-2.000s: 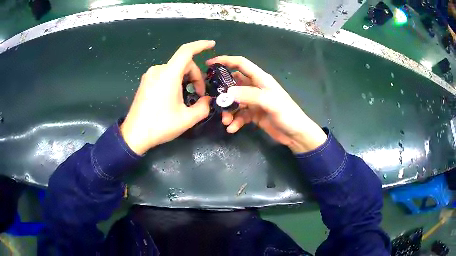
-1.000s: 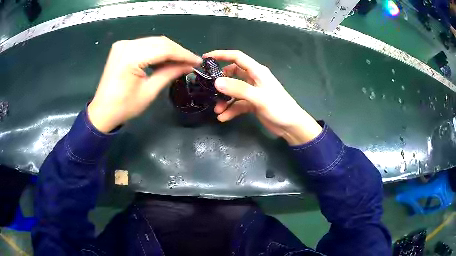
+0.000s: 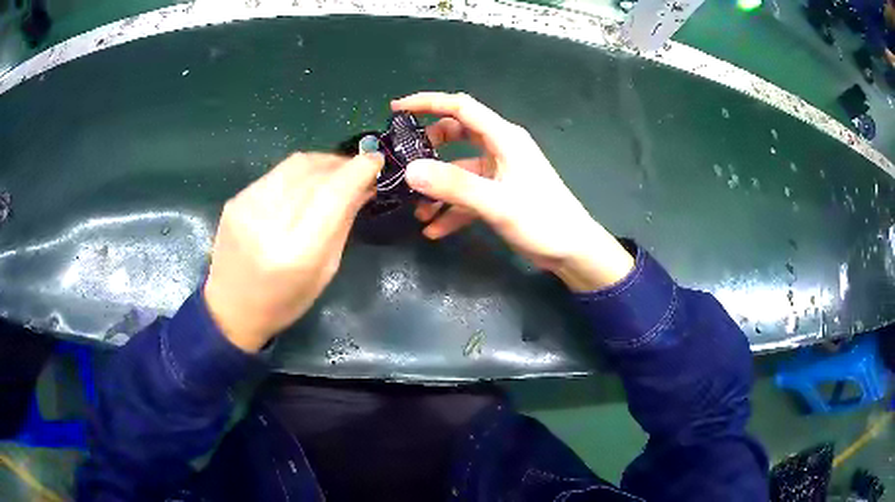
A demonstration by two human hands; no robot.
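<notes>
The black housing point(image 3: 385, 224) stands on the dark-green bench, partly hidden under both hands. My right hand point(image 3: 491, 176) holds the black top assembly point(image 3: 408, 140) tilted on edge between thumb and fingers, just above the housing's right side. Thin red and white lead wires point(image 3: 393, 178) run between the top assembly and the housing. A small pale green disc point(image 3: 370, 144) shows at the housing's upper rim. My left hand point(image 3: 294, 230) has its thumb and finger pinched at the disc and wires; its fingertips are partly hidden, so what they grip is unclear.
A pale metal rail point(image 3: 324, 12) curves along the bench's far side. Beyond it a dark unit point(image 3: 856, 100) lies on the green belt at right. A blue stool point(image 3: 834, 377) is at lower right and another blue stool point(image 3: 69, 397) at lower left.
My left hand went up and left off the housing, then came down to its left rim. My right hand still holds the top assembly, now turned on edge and slightly further left.
</notes>
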